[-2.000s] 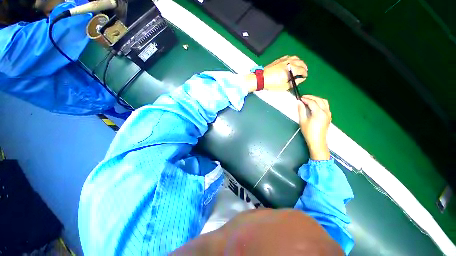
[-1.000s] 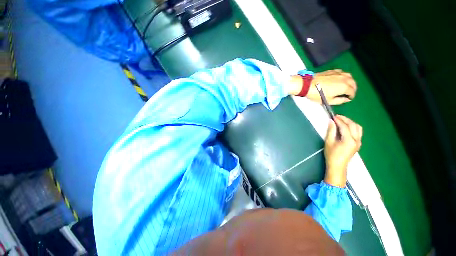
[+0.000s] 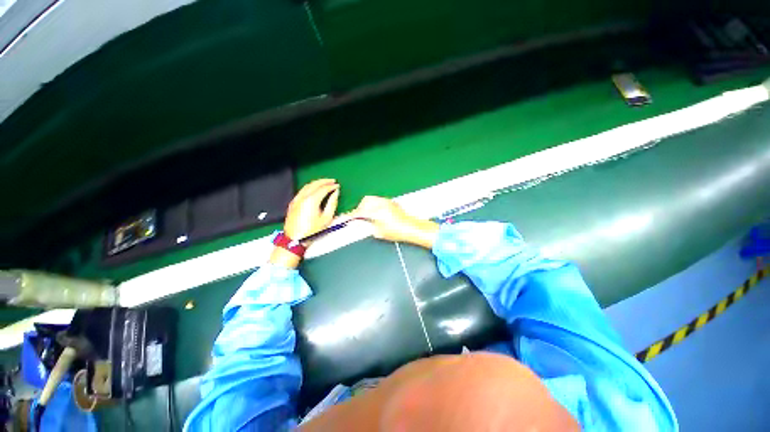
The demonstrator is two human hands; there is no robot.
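Observation:
My right hand [image 3: 384, 219] is over the white edge rail [image 3: 523, 171] and holds thin dark tweezers [image 3: 331, 229] between its fingers. The tweezers point left, their tip near the red band on my left wrist. My left hand [image 3: 311, 211] is just left of my right hand, at the belt side of the rail, with fingers curled and a dark gap between thumb and fingers. Whether it holds something small cannot be told.
Black trays [image 3: 215, 205] lie on the green belt [image 3: 473, 143] beyond my left hand, one bearing an electronic unit [image 3: 133, 233]. Another unit [image 3: 631, 89] lies far right. A black soldering station [image 3: 139, 350] stands on the bench [image 3: 363, 295] at left.
The view has swung to the right, so the belt now runs across the frame and a unit at far right shows. The tweezers' tip now lies near my left wrist.

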